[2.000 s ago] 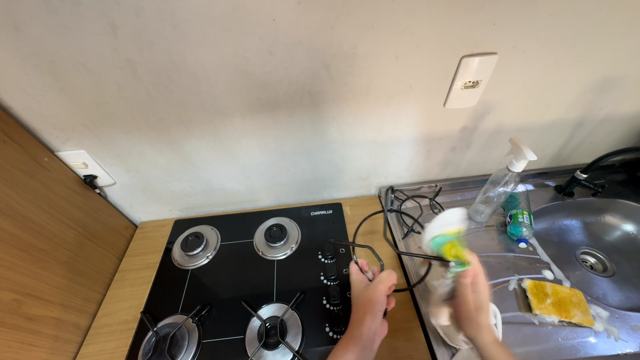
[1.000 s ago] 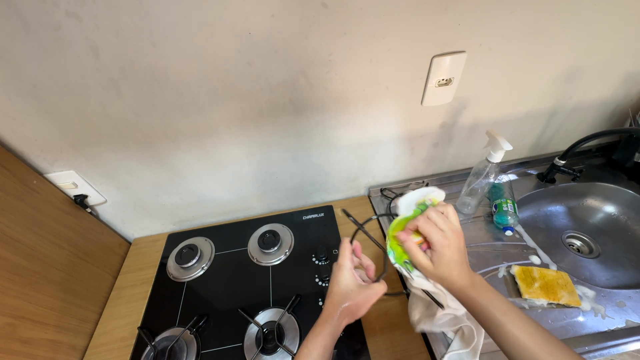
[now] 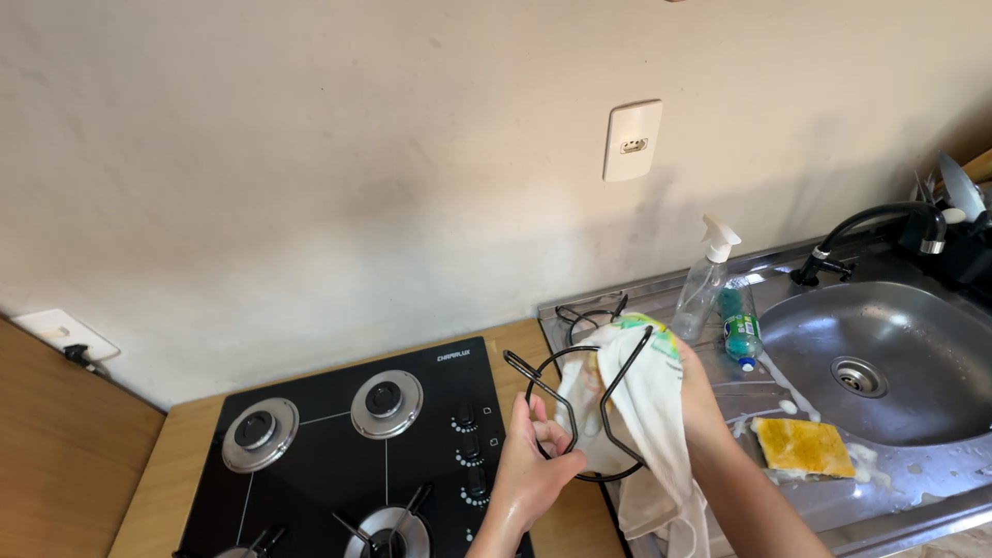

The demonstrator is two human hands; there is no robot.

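Observation:
My left hand (image 3: 542, 457) grips the lower left part of a black wire pan support (image 3: 612, 387), a ring with bent prongs, held up between the cooktop and the sink. My right hand (image 3: 694, 395) is mostly behind a white dish cloth (image 3: 643, 387) with a green and yellow print, and holds it against the ring's right side. The cloth hangs down over the edge of the steel drainboard. Another black wire pan support (image 3: 593, 316) lies on the drainboard behind the cloth.
A black glass gas cooktop (image 3: 318, 480) is at left. On the sink unit are a clear spray bottle (image 3: 700, 291), a dish soap bottle (image 3: 740, 329), a soapy yellow sponge (image 3: 806, 447), a black faucet (image 3: 876, 225) and a steel basin (image 3: 914, 349). A wooden panel (image 3: 70, 434) stands far left.
The pan support in my hands has turned, so its ring and prongs now show clearly. The cloth, earlier bunched in my right hand, is now draped over the ring's right side.

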